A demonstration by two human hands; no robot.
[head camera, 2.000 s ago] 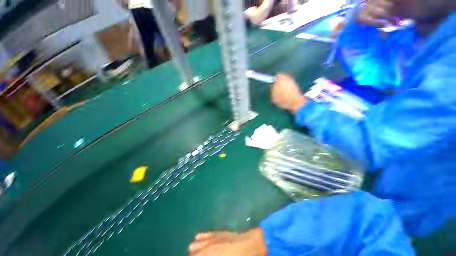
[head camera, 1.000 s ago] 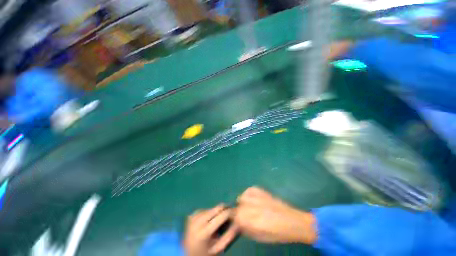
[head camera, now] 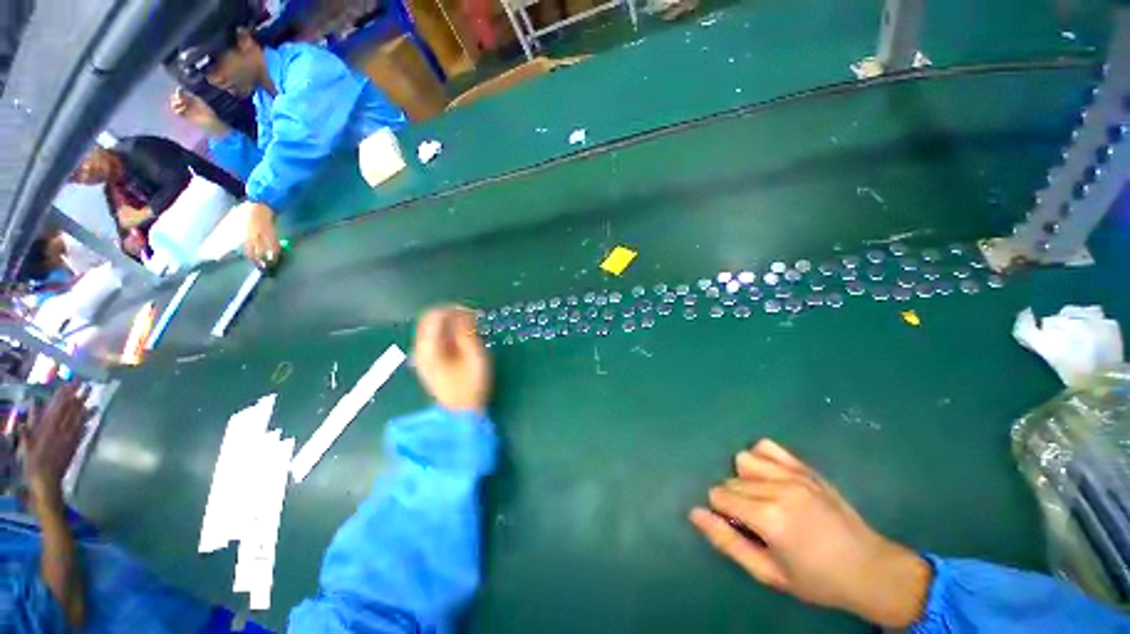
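Small round silver discs [head camera: 773, 305] lie in long staggered rows on the dark-green belt [head camera: 620, 434], from near my left hand to the steel upright's foot. My left hand [head camera: 452, 359] is at the rows' left end, its fingers bent down and blurred; whether they pinch a disc cannot be told. My right hand [head camera: 799, 526] is low at the right, apart from the rows, with fingers curled. A small dark spot shows between its fingers and palm; whether it is a held thing or shadow is unclear.
White strips [head camera: 254, 489] lie left of my left sleeve. Yellow pieces [head camera: 618, 260] lie beside the rows. At right are a steel upright [head camera: 1076, 161], crumpled white paper [head camera: 1072, 341] and a clear bag [head camera: 1097, 477]. A person in blue [head camera: 304, 118] works across the belt; another's hand [head camera: 56, 434] is at left.
The view has swung left. My hands, together one second ago, are now apart: the left at the rows' end, the right held lower right. The white strips and workers at left show more fully.
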